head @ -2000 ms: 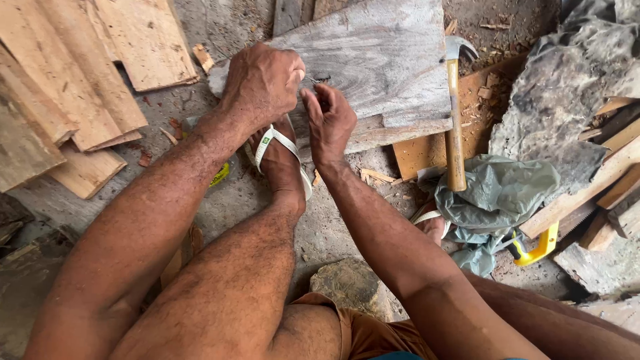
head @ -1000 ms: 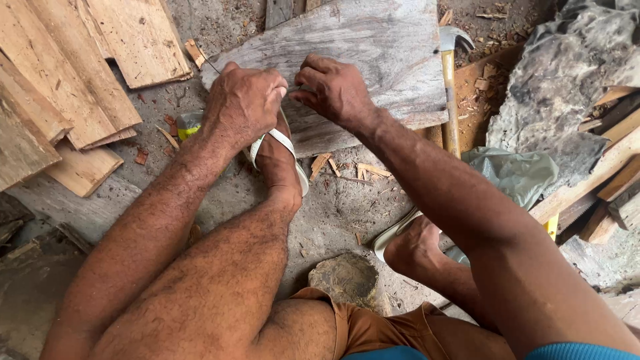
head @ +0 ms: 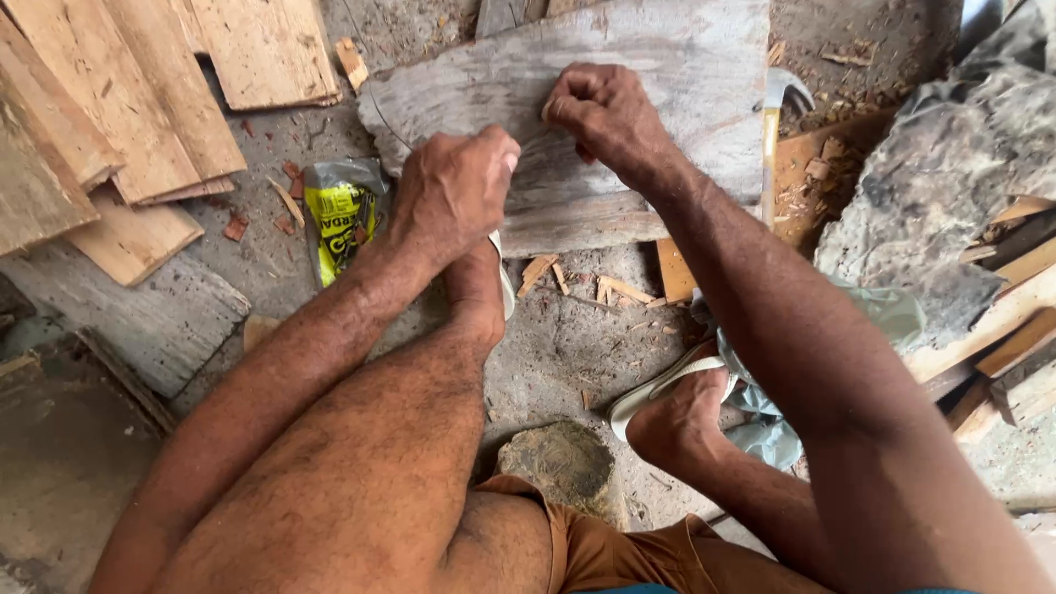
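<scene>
Over a weathered grey wooden board [head: 685,58], both hands are raised with fingers curled. My left hand [head: 458,186] is closed at the board's left part, and a thin dark wire or cord [head: 375,99] runs down into it from the top. To its right and farther up, my right hand [head: 606,120] has its fingers pinched together; whether something thin is between them cannot be made out. The hands are apart. A claw hammer [head: 769,157] lies along the board's right edge, head away from me. A clear plastic bag with a yellow label [head: 342,219] lies beside my left wrist.
Sawn planks [head: 124,91] are stacked at the upper left. A round wooden stump [head: 561,466] stands between my legs. Wood chips [head: 623,290] litter the ground below the board. At the right are a crumpled grey sheet [head: 932,181], wood scraps [head: 1027,342] and a greenish plastic bag [head: 767,441].
My hands were close together over the board and are now farther apart, the right one farther up. The bag with the yellow label shows more fully. The view has shifted.
</scene>
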